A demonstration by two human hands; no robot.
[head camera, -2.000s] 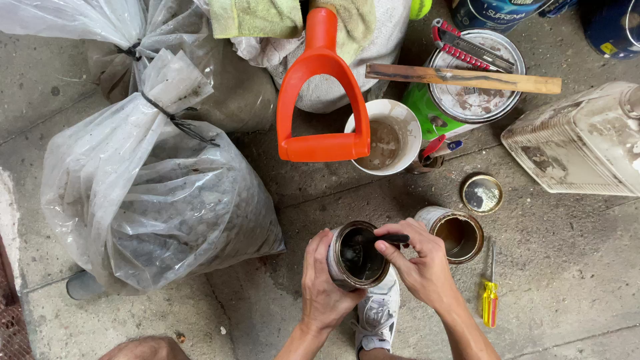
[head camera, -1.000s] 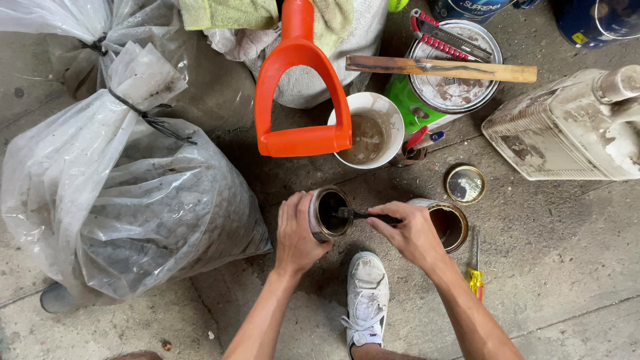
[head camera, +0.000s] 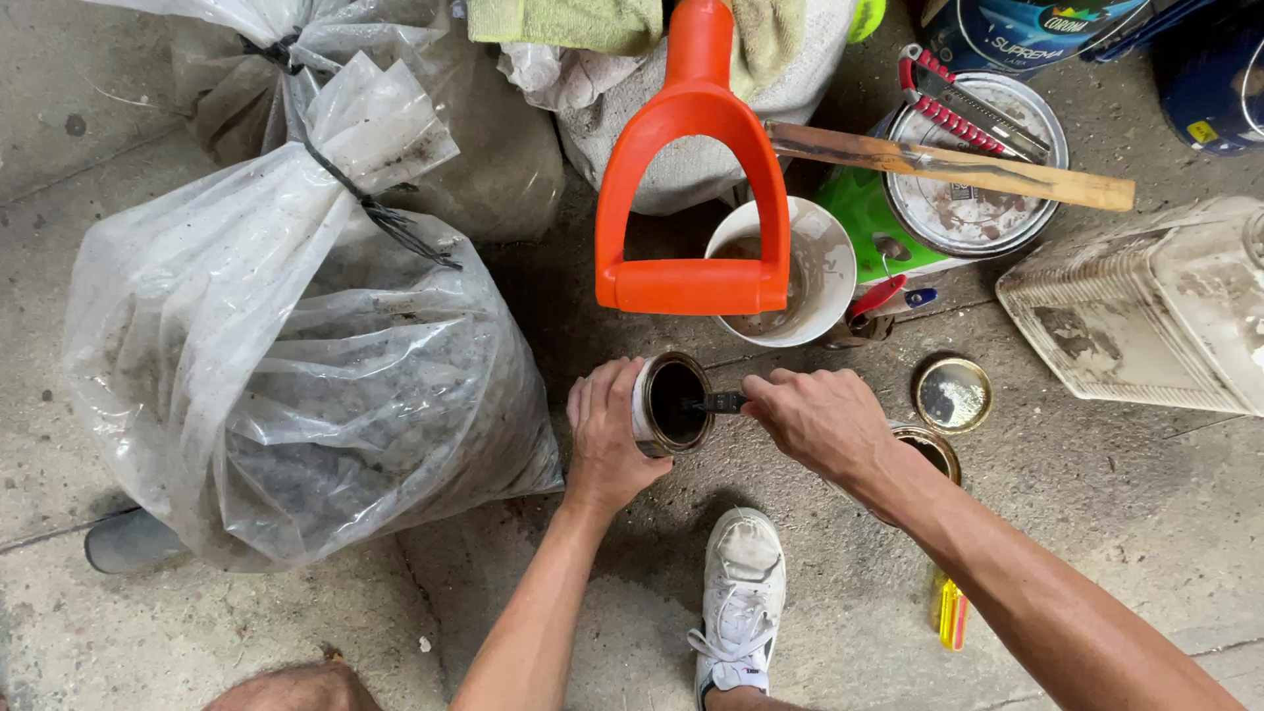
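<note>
My left hand (head camera: 609,434) is wrapped round a small metal can (head camera: 647,407) whose open mouth is tilted toward my right hand. Dark material coats the inside. My right hand (head camera: 815,415) grips a black-handled tool (head camera: 724,402) that reaches into the mouth; its working end is hidden in the dark interior. Under my right forearm stands a second open can (head camera: 933,446), partly covered. A round metal lid (head camera: 953,394) lies just beyond it. A screwdriver with a yellow and red handle (head camera: 952,614) lies on the floor, partly behind the forearm.
A tied plastic sack (head camera: 395,395) bulges at left. An orange D-shaped handle (head camera: 691,287) overhangs a white bucket (head camera: 839,262). A green paint can (head camera: 869,222) carries a wooden stick (head camera: 1047,182) and a red utility knife (head camera: 953,109). At right lies a stained plastic jug (head camera: 1136,306). My shoe (head camera: 743,592) is below.
Over the two seconds the can has tilted further toward my right hand. My right hand has drawn back to the right of the can, still holding the tool. The view has shifted somewhat.
</note>
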